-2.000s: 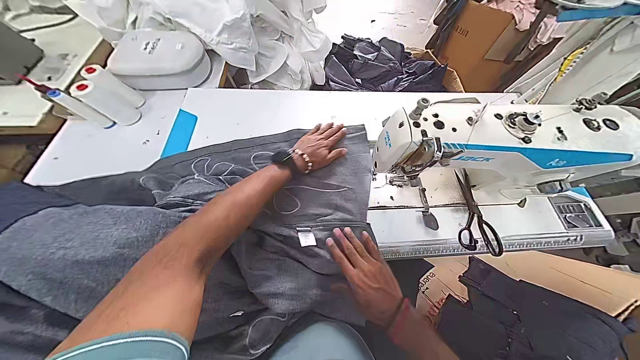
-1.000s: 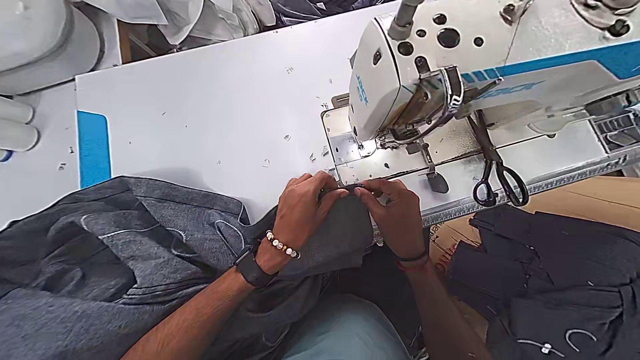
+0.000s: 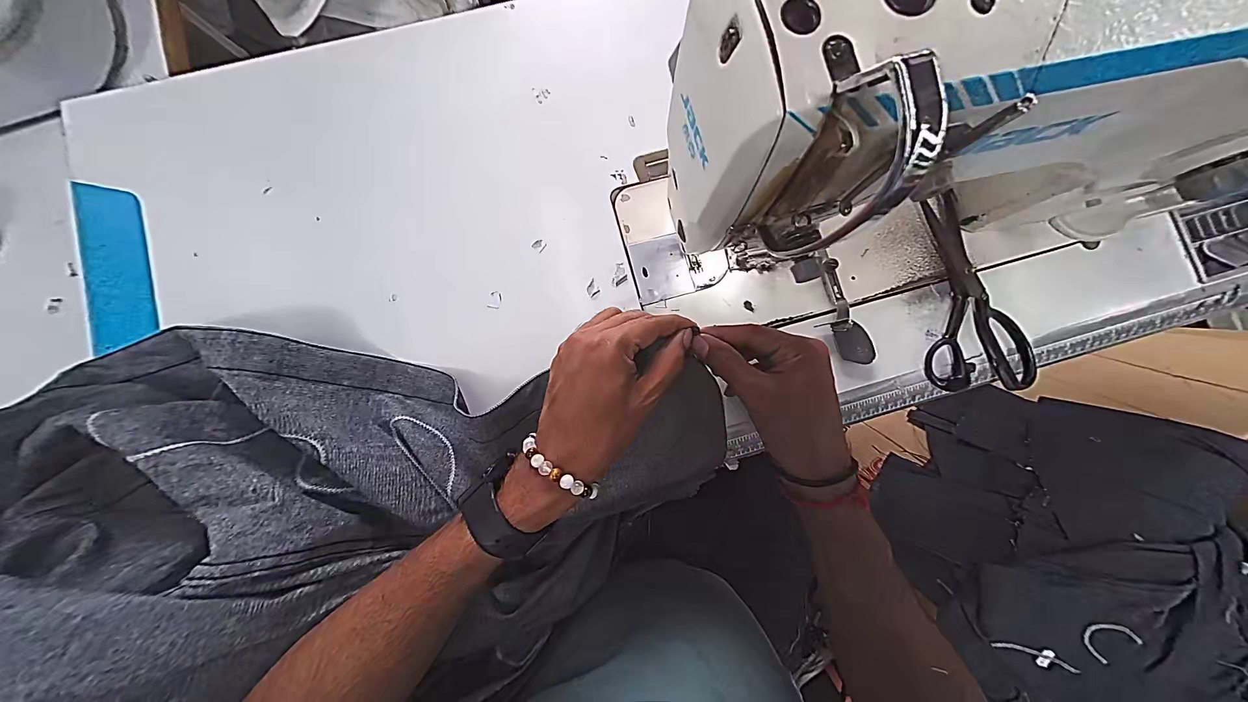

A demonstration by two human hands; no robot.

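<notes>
Dark grey denim fabric [image 3: 322, 429] spreads over the near left of the table and across my lap, with loose white threads on it. My left hand [image 3: 614, 380] pinches the fabric's upper edge, a bead bracelet and a black watch at its wrist. Close against it, my right hand [image 3: 780, 390] grips the same edge between thumb and fingers. Both sets of fingertips meet just in front of the needle area of a white and blue Jack sewing machine [image 3: 731, 127]. The exact fold between the fingers is hidden. Black-handled scissors [image 3: 975, 331] hang from the machine, right of my hands.
The white sewing table [image 3: 390, 175] carries small thread scraps. Along its front edge runs a measuring scale [image 3: 1102, 327]. Dark cut fabric pieces [image 3: 1092, 497] lie on cardboard at the lower right. White cloth [image 3: 322, 15] is beyond the table's far edge.
Two seconds ago both hands lay flat on the spread fabric; they have since come together and pinch its edge. The fabric has been drawn back toward me. The view has moved closer.
</notes>
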